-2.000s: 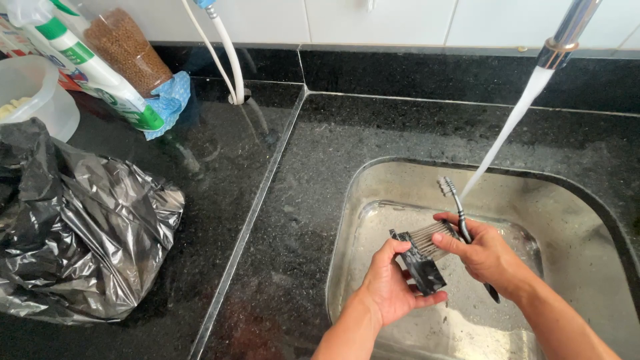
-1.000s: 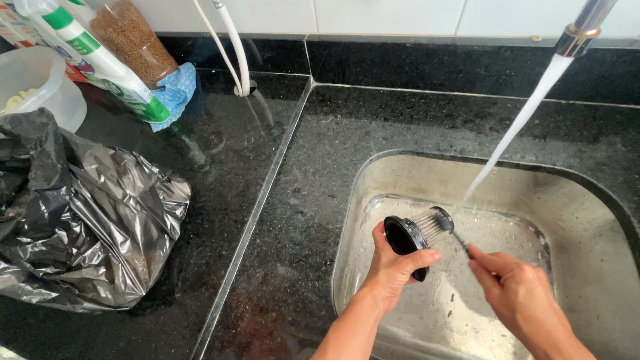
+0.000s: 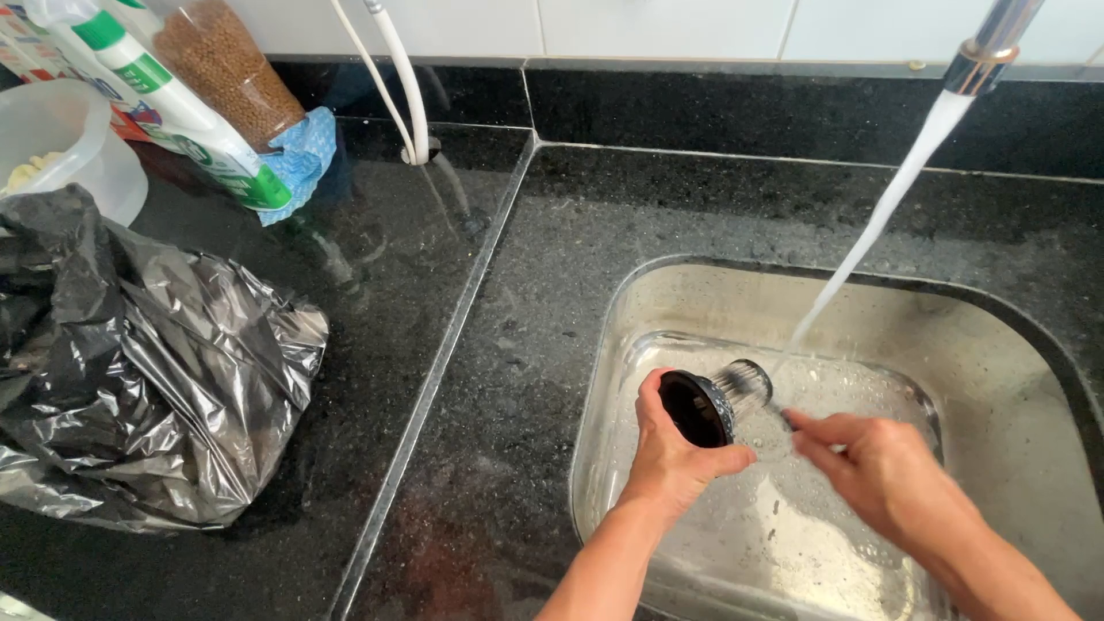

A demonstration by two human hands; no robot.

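Note:
Over the steel sink (image 3: 733, 535), my left hand (image 3: 677, 457) grips a pleated cylindrical filter (image 3: 746, 388) by its wide black collar, the dark opening tilted toward the left. My right hand (image 3: 871, 457) holds a toothbrush (image 3: 785, 417) by its dark handle; its head is blurred against the filter's pleats and hard to make out. A stream of water (image 3: 880, 216) runs from the metal faucet (image 3: 979, 65) and falls just behind the far end of the filter.
Left on the black granite counter (image 3: 448, 302) lies a crumpled black plastic bag (image 3: 172, 371). Behind it stand a translucent plastic tub (image 3: 112, 172), a white and green bottle (image 3: 181, 112), a bag of brown pellets (image 3: 228, 69) and a blue cloth (image 3: 306, 159). White hoses (image 3: 410, 86) enter the counter.
Since two seconds ago the filter has been turned so its black opening shows, and the toothbrush, upright in my right hand then, now reaches toward the pleats. My right hand has moved lower and to the right.

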